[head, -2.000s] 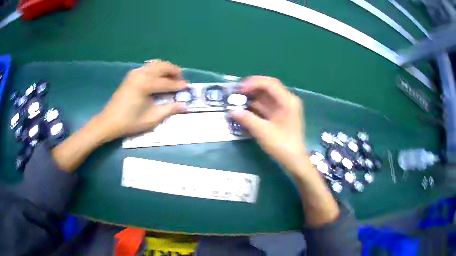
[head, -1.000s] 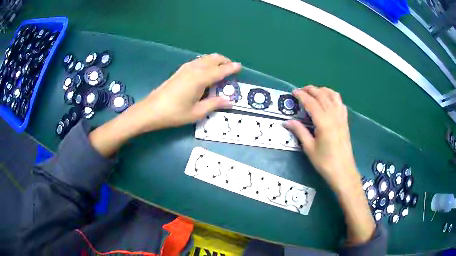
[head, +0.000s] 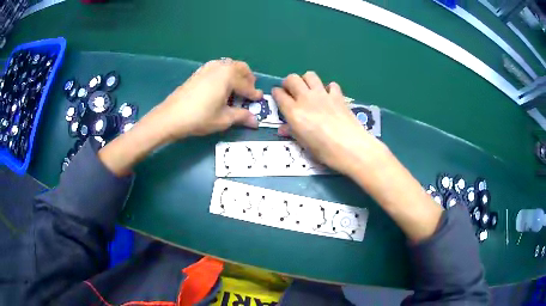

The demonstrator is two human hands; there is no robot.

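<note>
A white board with round black parts [head: 365,118] lies at the back of the green work surface. My left hand [head: 209,98] has its thumb and fingers around the board's left end, at a black part with a pale centre [head: 257,109]. My right hand [head: 317,119] is bent over the middle of the board, its fingers at another black part that it mostly hides. Two bare white boards lie nearer: one [head: 257,158] just below the hands, partly covered by my right hand, and one [head: 287,209] in front of it, slightly tilted.
Loose black parts lie in piles at left [head: 100,103] and right [head: 479,197]. A blue bin [head: 55,72] heaped with black parts stands at far left. A small clear bottle [head: 530,220] and a thin stick [head: 507,227] lie at far right. A white line [head: 419,36] curves behind.
My right hand has moved left from the board's right end to its middle, uncovering the black part there. My left hand stays at the left end. The view has shifted.
</note>
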